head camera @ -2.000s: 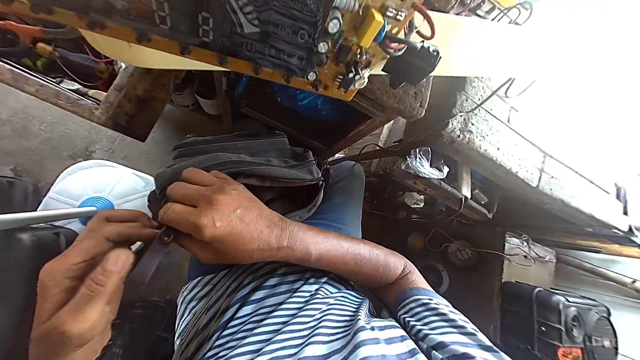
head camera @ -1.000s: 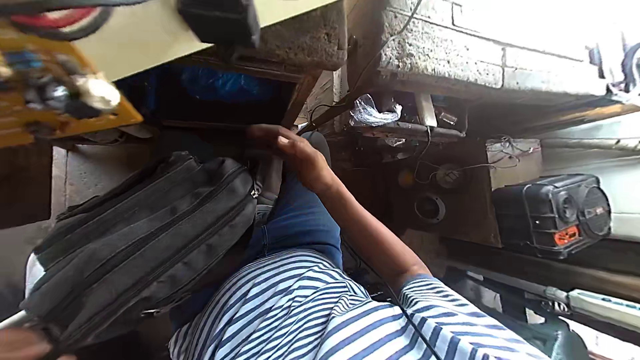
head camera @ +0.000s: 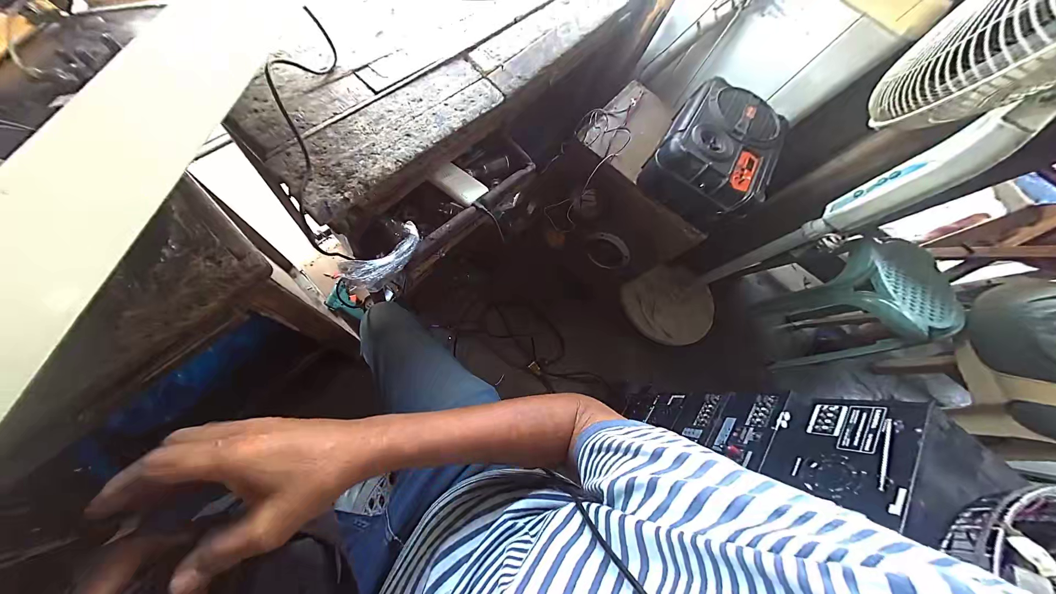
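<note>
My right hand (head camera: 247,470) is above a dark thing at the lower left, its fingers spread and nothing seen in them. Below it, at the bottom edge, a blurred part of my left hand (head camera: 124,561) shows; what it holds or touches is hidden. A piece of black fabric (head camera: 309,565), likely the bag, lies under my right hand beside my jeans (head camera: 429,363). A thin black cord (head camera: 606,544) runs across my striped shirt.
A worn workbench (head camera: 396,140) has an open drawer with clear plastic (head camera: 379,268). Beyond are a black speaker (head camera: 714,148), a standing fan (head camera: 965,74), a green plastic chair (head camera: 907,285) and a round-topped stool (head camera: 668,305). Black audio equipment (head camera: 841,454) stands at right; cables (head camera: 536,355) cross the floor.
The view has swung far to the right. Two seconds ago both hands were together at the black bag; now my right hand is spread apart from it, and most of the bag is out of view.
</note>
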